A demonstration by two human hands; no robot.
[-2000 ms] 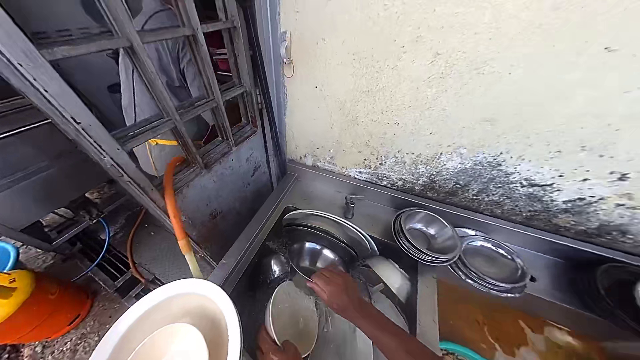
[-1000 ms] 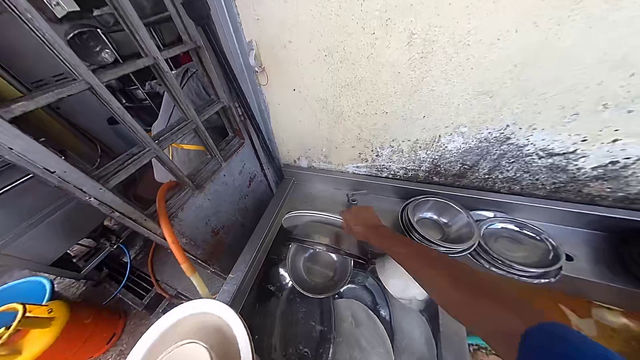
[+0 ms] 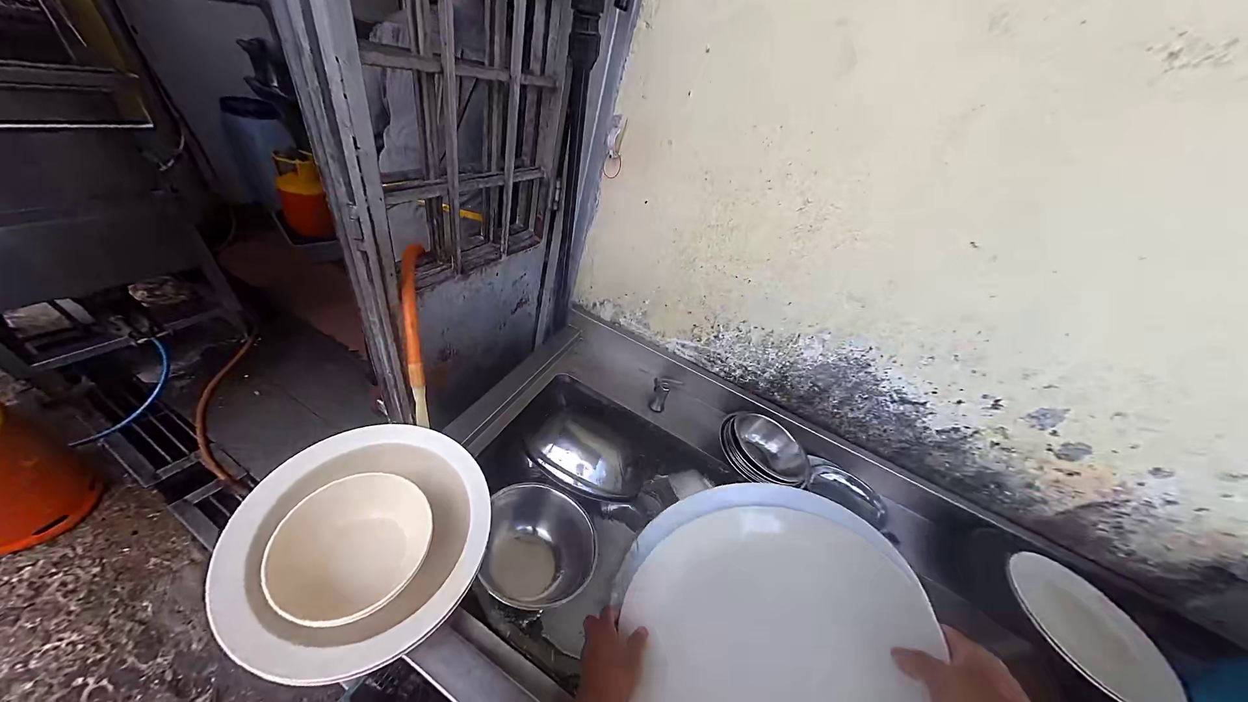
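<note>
Both my hands hold large round white plates (image 3: 780, 604), seemingly stacked, above the steel sink. My left hand (image 3: 612, 655) grips the left rim and my right hand (image 3: 960, 668) the right rim. Left of them in the sink (image 3: 561, 385) sits a steel bowl (image 3: 538, 546) with some liquid inside. Behind it lies an upturned steel dish (image 3: 582, 453). Small nested steel bowls (image 3: 770, 447) and an oval steel dish (image 3: 846, 490) rest on the ledge behind the plates, partly hidden by them.
A large cream bowl (image 3: 234, 585) with a smaller bowl (image 3: 346, 549) inside stands at the sink's left edge. Another white plate (image 3: 1097, 624) leans at the right. An orange hose (image 3: 410, 322) hangs by the barred metal door (image 3: 458, 185). A stained wall (image 3: 877, 244) rises behind.
The large white plates are now lifted in both my hands; one second ago one arm reached across the sink toward its back. The view has shifted.
</note>
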